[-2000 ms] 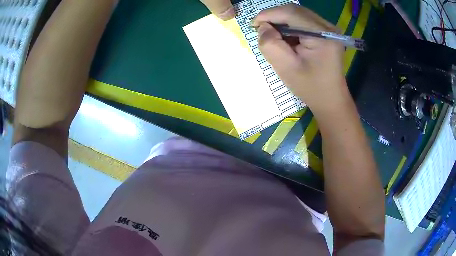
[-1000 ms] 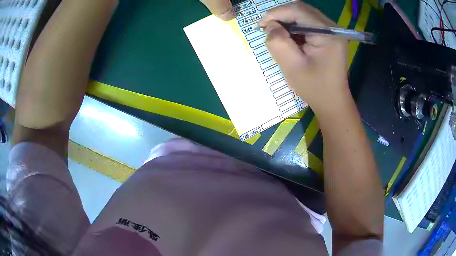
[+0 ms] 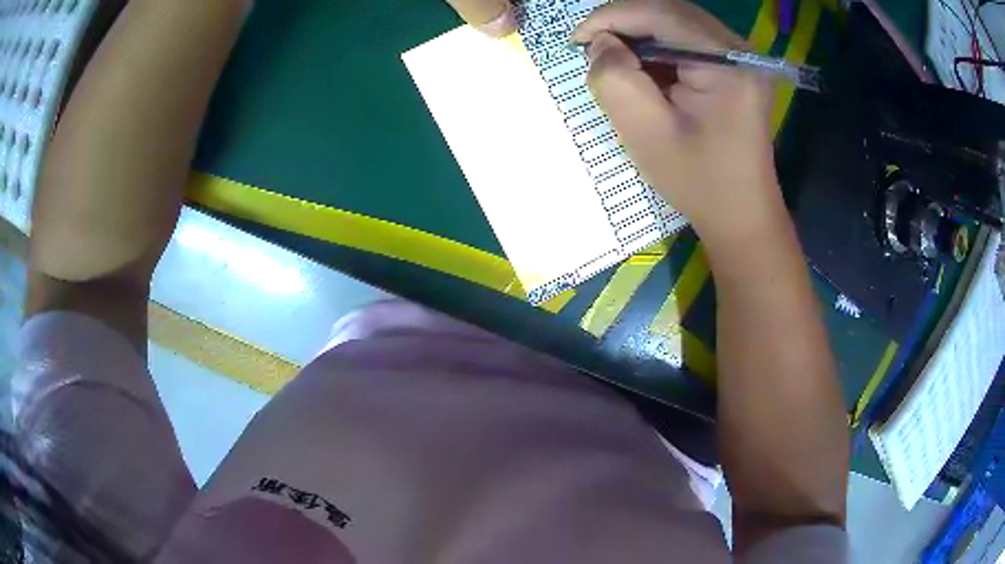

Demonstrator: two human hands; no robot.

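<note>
The label sheet [image 3: 617, 182], a white printed grid beside a pale yellow blank part, lies tilted on the green mat, its lower corner over the yellow tape. My right hand [image 3: 689, 105] holds the gel pen [image 3: 716, 55] with the tip on the upper rows of the grid. The pen has a clear barrel and points to the right. My left hand [image 3: 485, 13] is cut off by the top edge; its visible fingertip rests on the sheet's upper edge. The rest of that hand is out of the picture.
A white foam tray [image 3: 24, 99] is at the far left. A black test fixture [image 3: 915, 215] with round metal parts is at the right, red wires [image 3: 970, 72] behind it. A printed paper [image 3: 937, 386] lies lower right. A purple pen [image 3: 785, 15] lies at the top by yellow tape [image 3: 364, 231].
The pen and my right hand have shifted slightly right since the oldest frame, and the pen tip has moved a little along the upper grid. My left hand stays at the sheet's top edge.
</note>
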